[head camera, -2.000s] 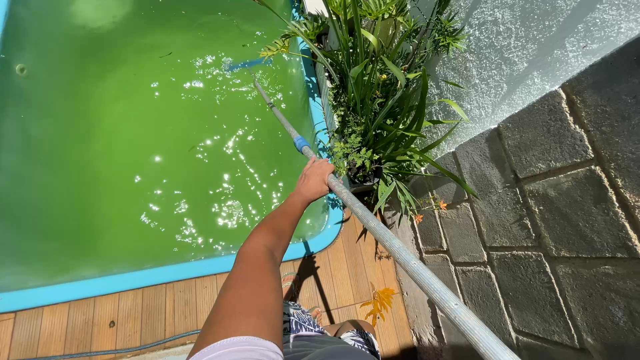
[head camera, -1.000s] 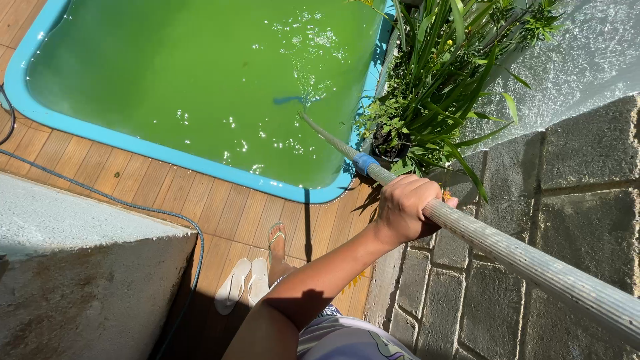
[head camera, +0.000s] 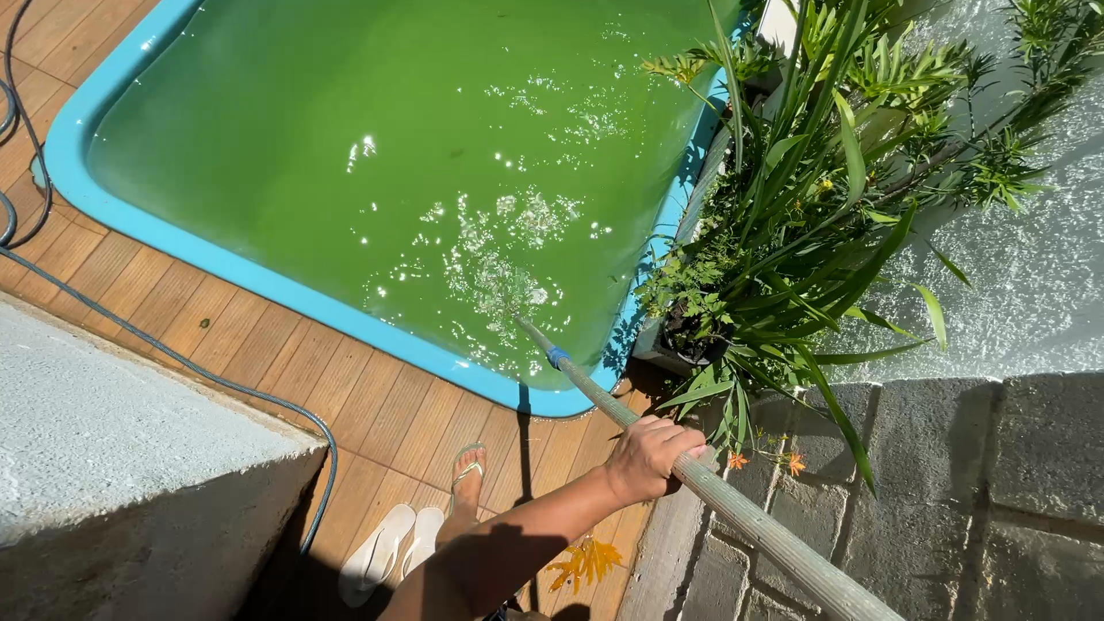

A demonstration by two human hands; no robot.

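Note:
My left hand [head camera: 655, 459] is closed around a long, ribbed metal telescopic pole [head camera: 776, 522], which slants from the lower right corner up to the pool. Beyond the hand, a blue collar [head camera: 559, 355] joins the pole's thinner section, just over the pool's near right corner. The pole's far end enters the cloudy green water [head camera: 345, 172] amid ripples and glare, and whatever is on that end is hidden. The light-blue pool rim [head camera: 285, 293] passes beneath the pole. My right hand is out of view.
Potted plants [head camera: 776, 250] crowd the pool's right edge beside a rough wall and grey stone paving [head camera: 914, 466]. A dark hose [head camera: 216, 379] crosses the wooden-looking deck [head camera: 379, 414] at left, near a white masonry block [head camera: 129, 448]. White flip-flops [head camera: 379, 552] lie near a sandalled foot [head camera: 467, 474].
A blue thing visible in the water near the pole's far end in both earlier frames no longer shows. My left hand stays closed on the pole. The view has shifted considerably.

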